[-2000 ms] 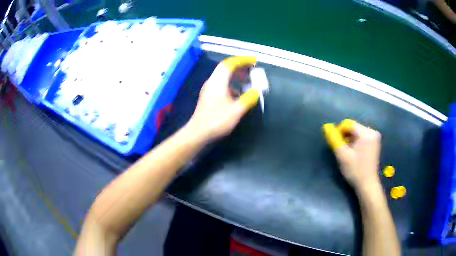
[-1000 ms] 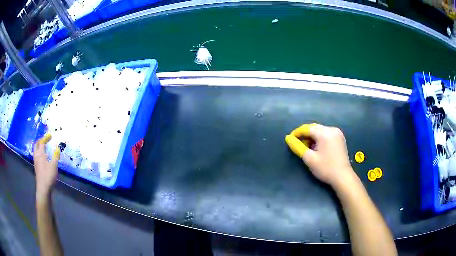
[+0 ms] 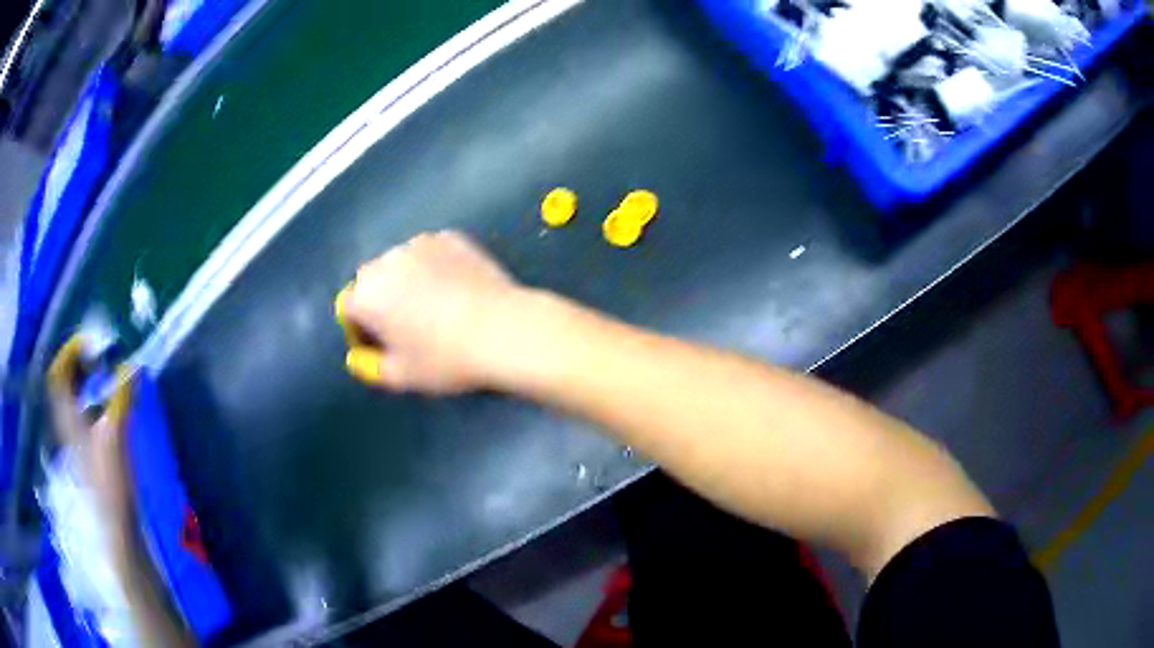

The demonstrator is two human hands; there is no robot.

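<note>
My left hand (image 3: 95, 424) is at the far left, blurred, with yellow finger cots. It holds a pale, partly clear piece (image 3: 96, 367), perhaps a plastic housing, between thumb and finger above the left blue bin's corner. My right hand (image 3: 424, 314) is over the dark bench mat, left of centre, with its yellow-tipped fingers curled. Whether it holds anything is hidden. The left blue bin (image 3: 170, 506) with pale pieces is partly behind my left hand and wrist. The right blue bin (image 3: 905, 181) at the top right is heaped with black-and-white wired cores (image 3: 968, 95).
Several spare yellow finger cots (image 3: 558, 206) lie on the mat (image 3: 709, 298). A white rail (image 3: 367, 137) separates the mat from the green conveyor (image 3: 253, 120), with a blurred white unit (image 3: 143, 301) beside it. A red stool (image 3: 1107, 317) stands at the right.
The view has swung right and tilted, bringing the right bin further in. My left hand has come up from among the left bin's pieces with a pale piece. My right hand stays curled over the mat.
</note>
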